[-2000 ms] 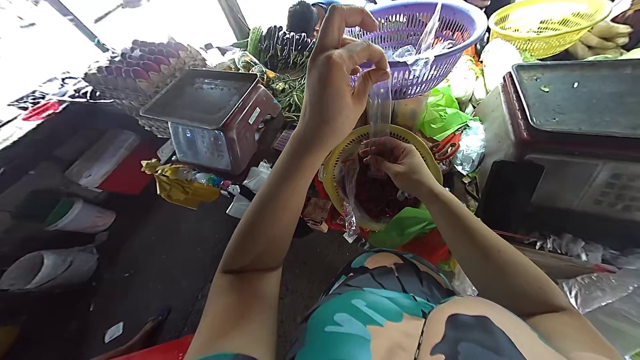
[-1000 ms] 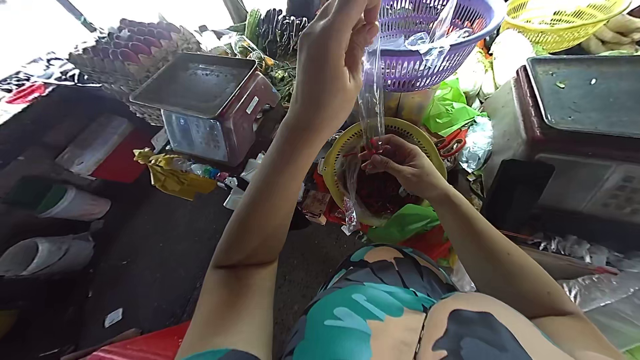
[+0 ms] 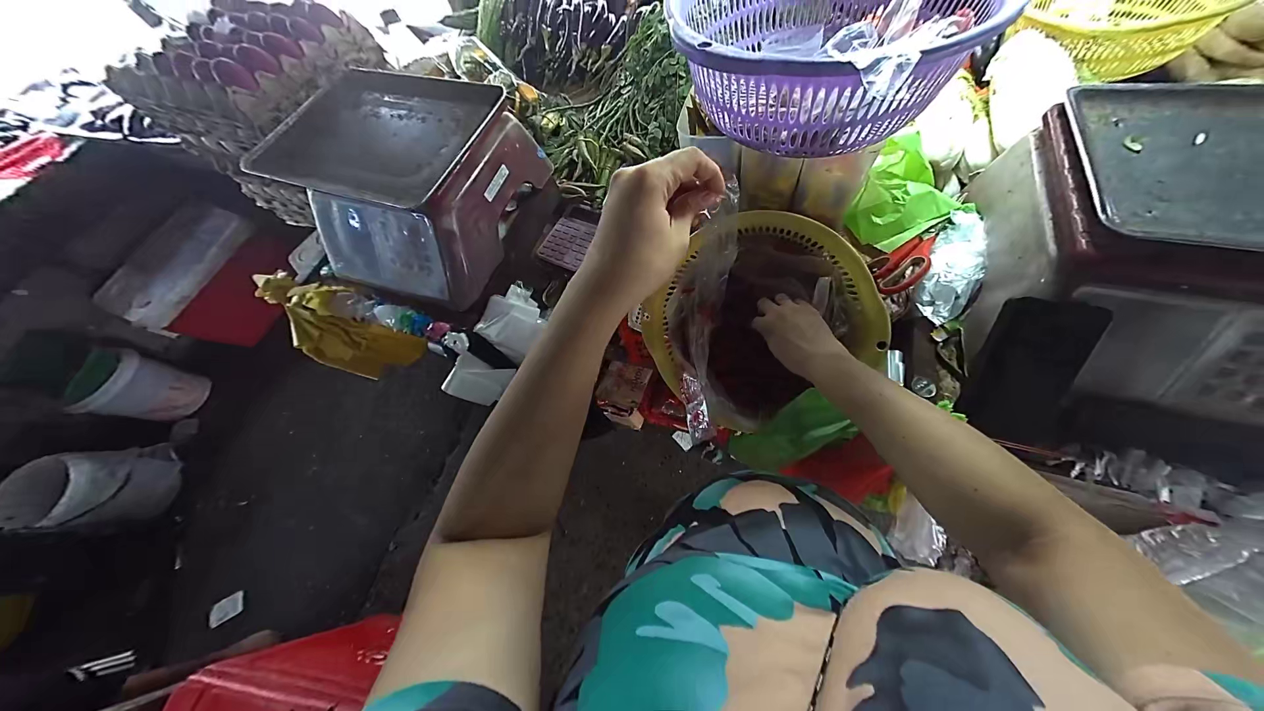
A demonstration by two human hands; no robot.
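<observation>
My left hand pinches the top of a long strip of clear plastic bag, which hangs over the left side of a yellow plastic basket. Inside the basket lies dark reddish-brown stuff, too dim to name. My right hand reaches down into the basket with its fingertips at the dark contents; whether it grips anything cannot be told. A purple plastic basket with clear plastic bags in it stands just behind.
Weighing scales stand on the left and right. Red-handled scissors, a green plastic bag and a dark phone-like slab lie right of the yellow basket. A calculator, leafy greens and a yellow bag are leftward.
My left hand has come down from high up, still with the plastic. My right hand has let go of the plastic strip and moved down into the yellow basket.
</observation>
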